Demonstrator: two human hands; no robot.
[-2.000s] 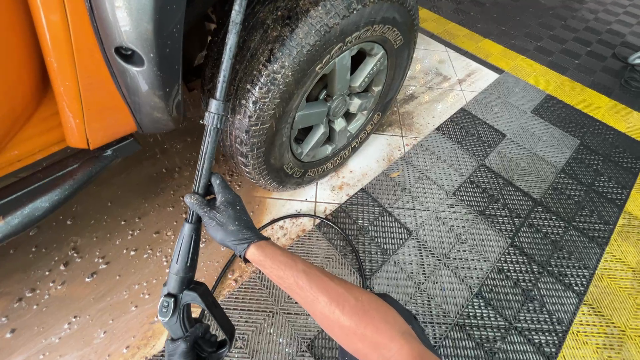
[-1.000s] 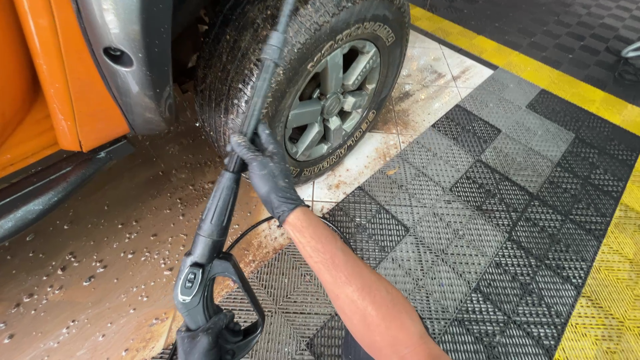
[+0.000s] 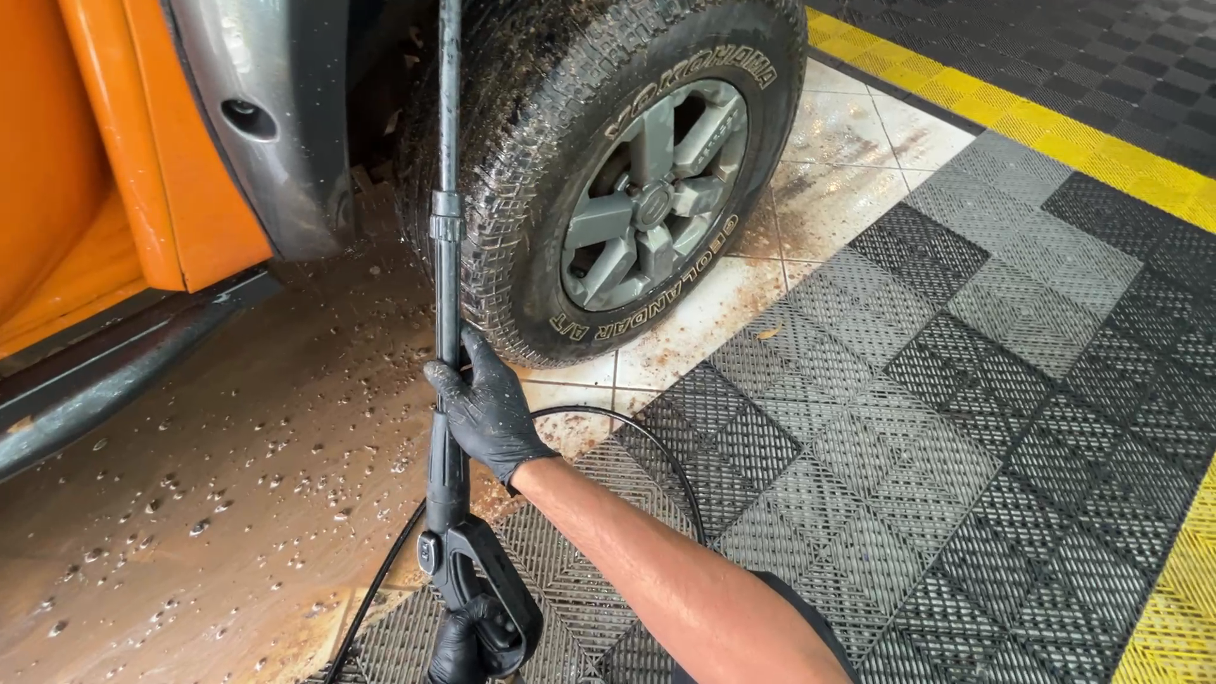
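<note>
My right hand (image 3: 489,408), in a black glove with dirt specks on it, reaches in from the lower right and grips the black lance (image 3: 446,294) of a pressure washer gun, thumb over it. Lower down, my left hand (image 3: 465,641), also gloved in black and partly cut off by the frame's bottom edge, is around the trigger handle (image 3: 499,594). The lance stands nearly vertical in view, in front of the tread of a wet, muddy tire (image 3: 541,190) with a grey alloy wheel (image 3: 654,204). The lance tip is out of frame.
An orange vehicle body (image 3: 114,142) with grey fender trim (image 3: 275,123) and a side step (image 3: 133,370) is at left. Muddy water (image 3: 237,494) covers the floor below. A black hose (image 3: 679,465) loops over grey and black grid tiles (image 3: 883,437); yellow tiles (image 3: 1026,119) edge them.
The lance, slanting up and to the right before, has swung to nearly vertical. The handle and my left hand have shifted right, and my right hand is lower in view than one second ago.
</note>
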